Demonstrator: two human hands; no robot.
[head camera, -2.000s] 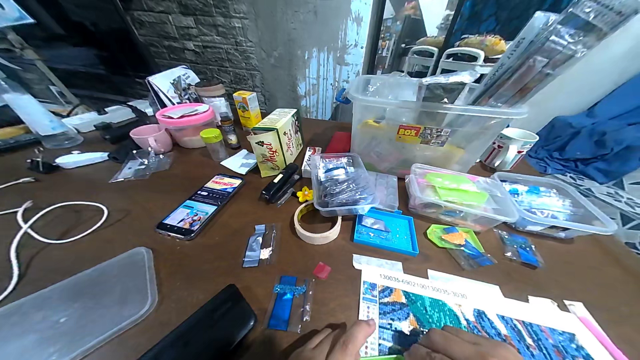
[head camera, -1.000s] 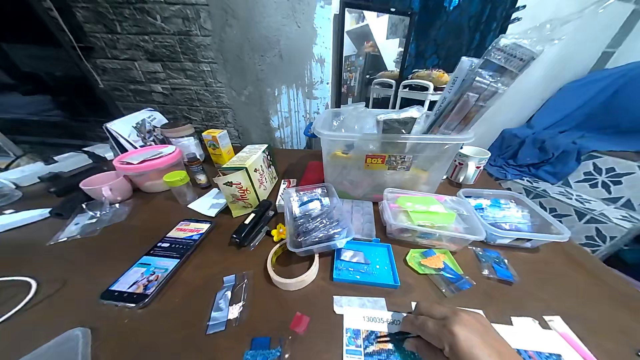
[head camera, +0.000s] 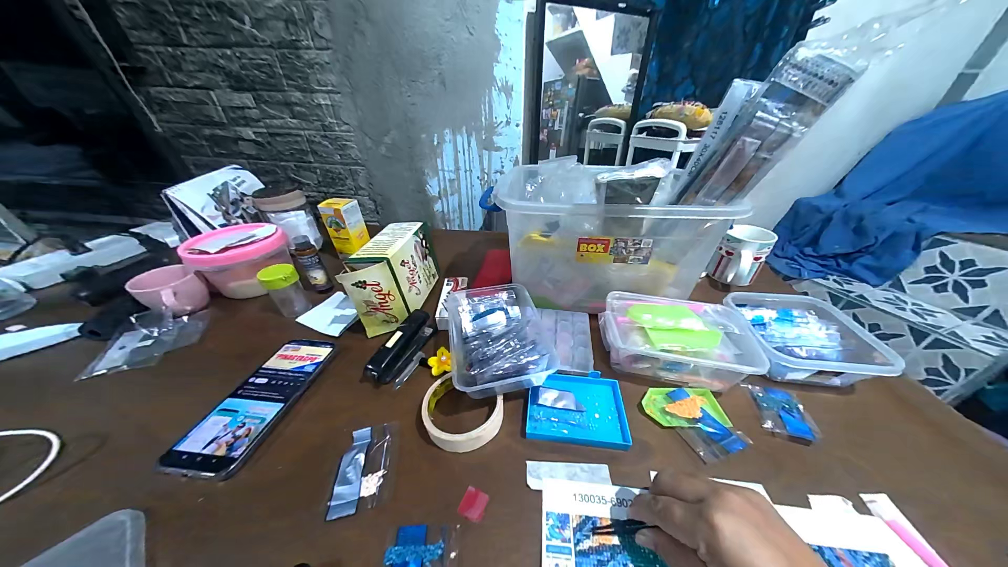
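My right hand (head camera: 709, 520) is at the lower right, closed on black tweezers (head camera: 618, 528), whose tips lie over a printed picture sheet (head camera: 587, 504) with colored patterns. My left hand is out of view. Above the sheet sits a blue plastic tray (head camera: 579, 417) with small bits in it. A green dish (head camera: 687, 405) holds orange and blue pieces, with a small clear bag against it. Left of the sheet are a red square (head camera: 473, 504) and a bag of blue beads (head camera: 415, 551). A roll of masking tape (head camera: 465, 441) lies flat behind them.
A smartphone (head camera: 248, 409) with its screen lit lies at the left. Lidless clear tubs (head camera: 504, 378), a lidded tub (head camera: 685, 362) and a large clear bin (head camera: 622, 228) stand behind. A pink cup (head camera: 167, 290), boxes and jars are at the back left, a mug (head camera: 740, 256) at the right.
My left hand, seen two seconds ago at the sheet's left edge, is out of view now. My right hand stays over the sheet. The view has turned upward and shifted.
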